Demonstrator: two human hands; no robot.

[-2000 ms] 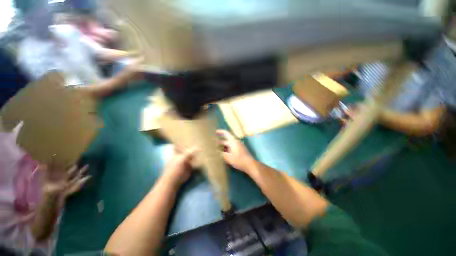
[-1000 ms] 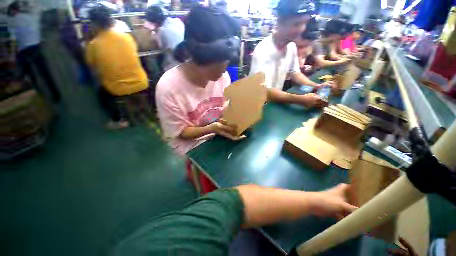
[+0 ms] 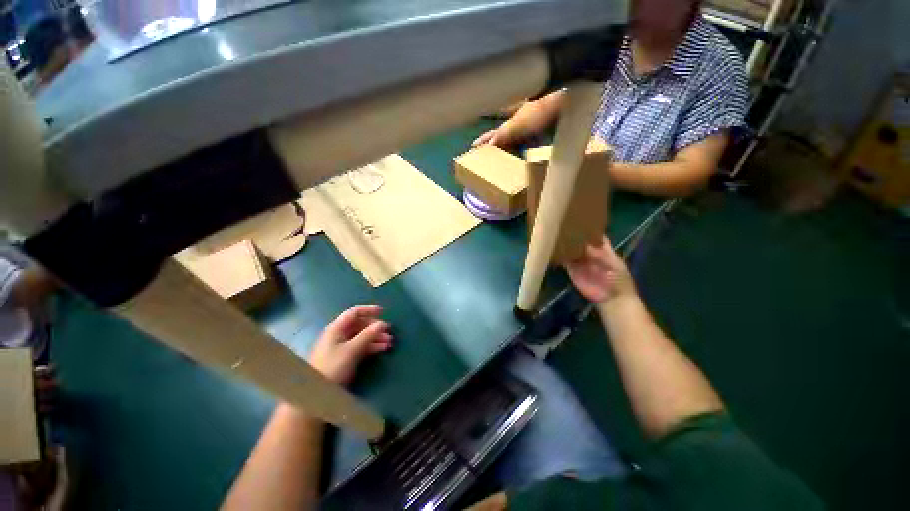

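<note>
My right hand (image 3: 599,271) is at the lower edge of an upright closed mailer box (image 3: 587,205), at the right side of the table, with its fingers against the cardboard. A rack post crosses in front of part of this box. My left hand (image 3: 351,341) rests over the green table, palm side in and fingers curled, holding nothing. Another mailer box (image 3: 237,274) lies at the left with its scalloped flaps spread behind it, partly hidden by the rack.
A flat cardboard sheet with handwriting (image 3: 399,232) lies mid-table. A closed box (image 3: 491,176) sits on a white-lilac round item (image 3: 489,207). A person in a checked shirt (image 3: 671,100) sits at the right. Cream rack posts (image 3: 249,351) stand close in front.
The view has swung from the left side back to the table and right. My right hand is now at an upright box on the right. My left hand has let go of the box it was touching.
</note>
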